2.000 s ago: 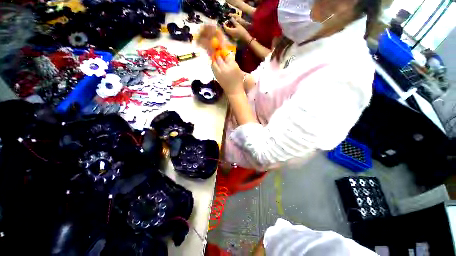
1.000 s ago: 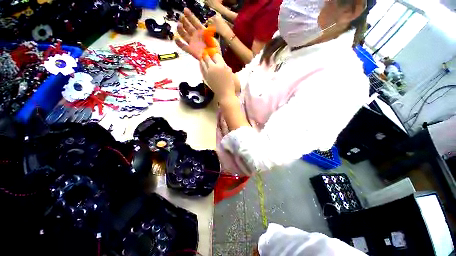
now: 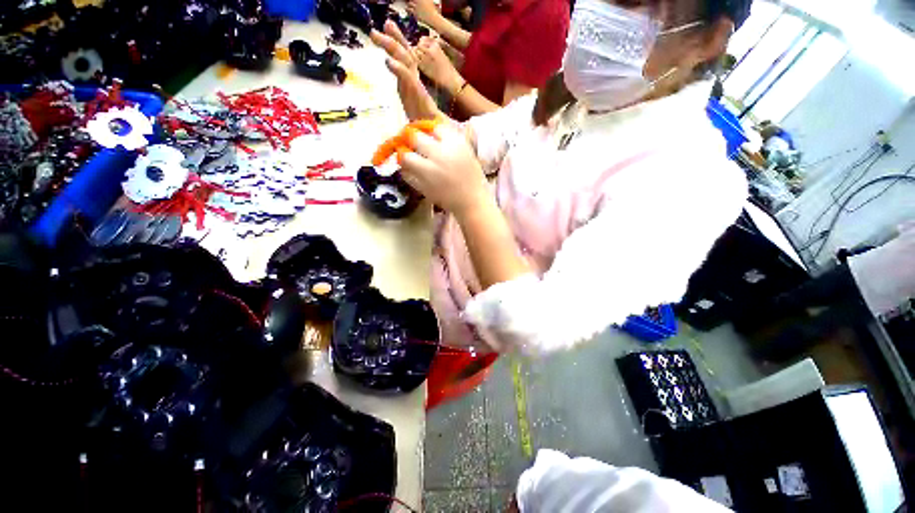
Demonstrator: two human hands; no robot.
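Neither of my hands shows. A white sleeve enters at the bottom edge with a dark sliver at its cuff; I cannot tell whose it is. Nearest in front lie glossy black housings [image 3: 373,339] with rings of holes, heaped at the lower left and partly very dark. Another black housing [image 3: 319,279] with an orange-yellow centre lies beside them. Thin red wires run from some. White scalloped circuit boards [image 3: 156,173] and red lead wires [image 3: 263,112] lie behind the heap.
A neighbour in a white top and mask [image 3: 622,220], with orange finger cots, sits along the cream bench [image 3: 386,261]. A blue bin [image 3: 85,205] is at the left. A black parts tray [image 3: 667,389], a blue crate [image 3: 652,321] and a black carton [image 3: 773,451] are at the lower right.
The neighbour's hands have come down to the small black housing on the bench. Since the oldest frame the view has shifted, and the bench items stand further left.
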